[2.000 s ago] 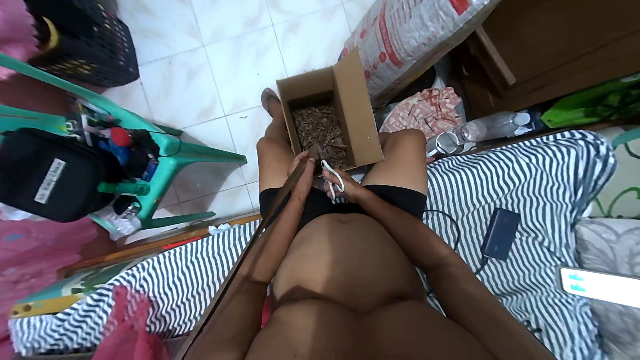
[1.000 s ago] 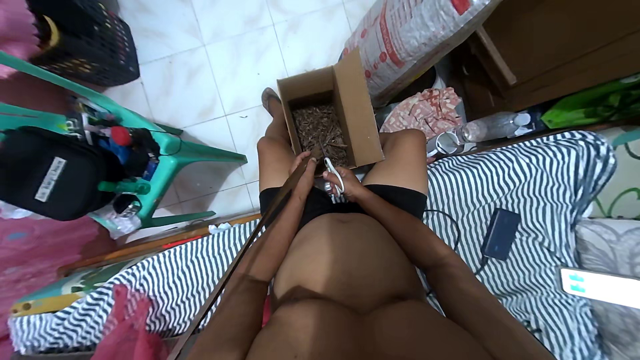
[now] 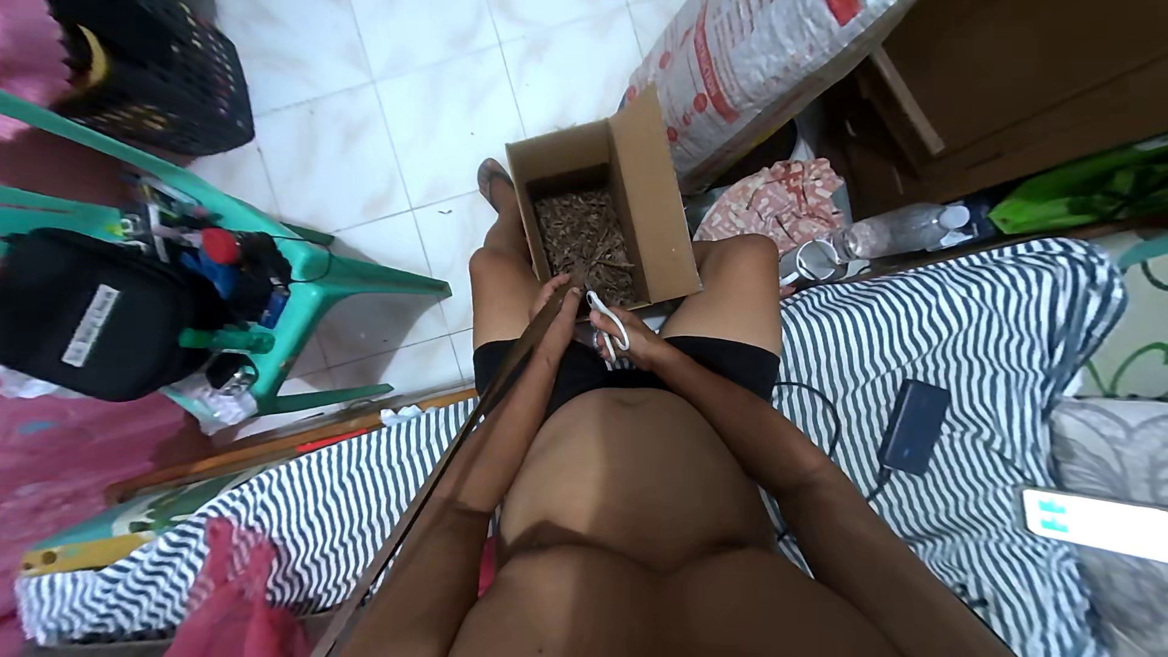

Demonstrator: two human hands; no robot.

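My left hand [image 3: 555, 319] holds a long, thin brown strip [image 3: 456, 441] of a material I cannot name. The strip runs back over my left forearm, and its far end reaches the near rim of the box. My right hand [image 3: 630, 336] grips white-handled scissors [image 3: 610, 319] close beside my left fingertips; the blades are hard to make out. Between my thighs stands an open cardboard box [image 3: 666, 210] with one flap raised on the right. Small brown cut pieces [image 3: 589, 239] lie heaped inside it, just beyond both hands.
A green plastic chair [image 3: 351, 285] bearing a black case [image 3: 91, 315] is at left. At right are a large white sack [image 3: 739, 68], a metal mug [image 3: 812, 263] and a plastic bottle [image 3: 899, 233]. A dark power bank [image 3: 915, 426] and a phone [image 3: 1095, 523] lie on the bedding.
The scissors' handles have shifted slightly in my right hand. My left hand keeps the brown strip at the box's near edge, and the strip's trailing part has moved a little.
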